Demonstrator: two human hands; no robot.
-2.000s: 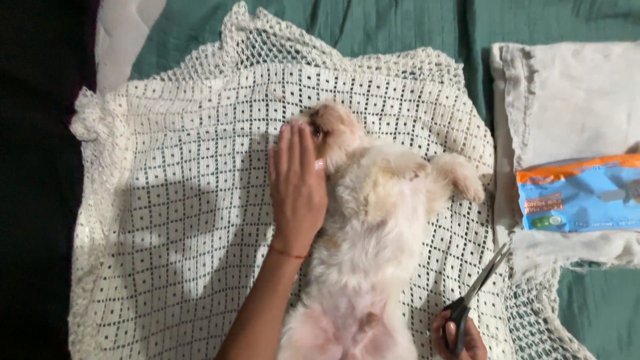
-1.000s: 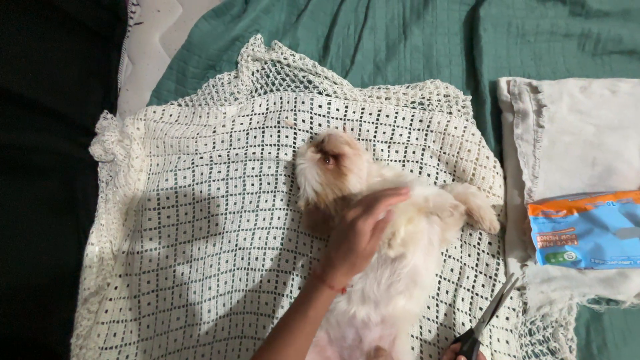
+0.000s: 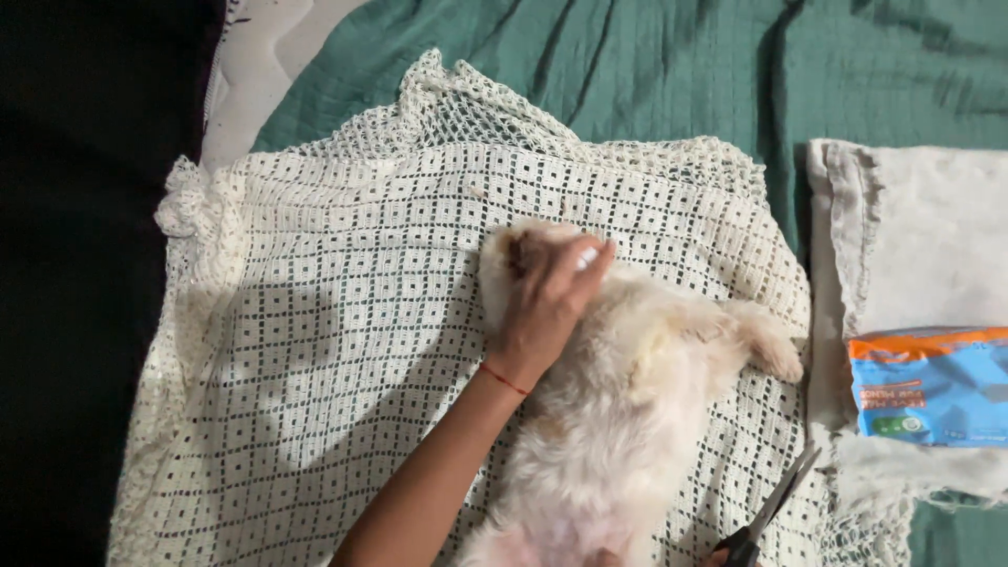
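A small cream-coloured dog lies belly up on a white crocheted blanket, its head toward the top of the view. My left hand rests over the dog's face and muzzle with its fingers bent; whether they grip any fur cannot be told. At the bottom edge, right of the dog, my right hand is mostly out of view and holds black-handled scissors. Their blades point up and right, slightly apart, over the blanket's edge.
To the right, a blue and orange plastic packet bearing writing lies on a folded white cloth. A green sheet spreads beneath. Part of a pale mattress shows at the upper left, beside a dark area.
My left hand has moved from beside the dog's head, over its chest, and back up onto its face. The scissors stay in my right hand, right of the dog.
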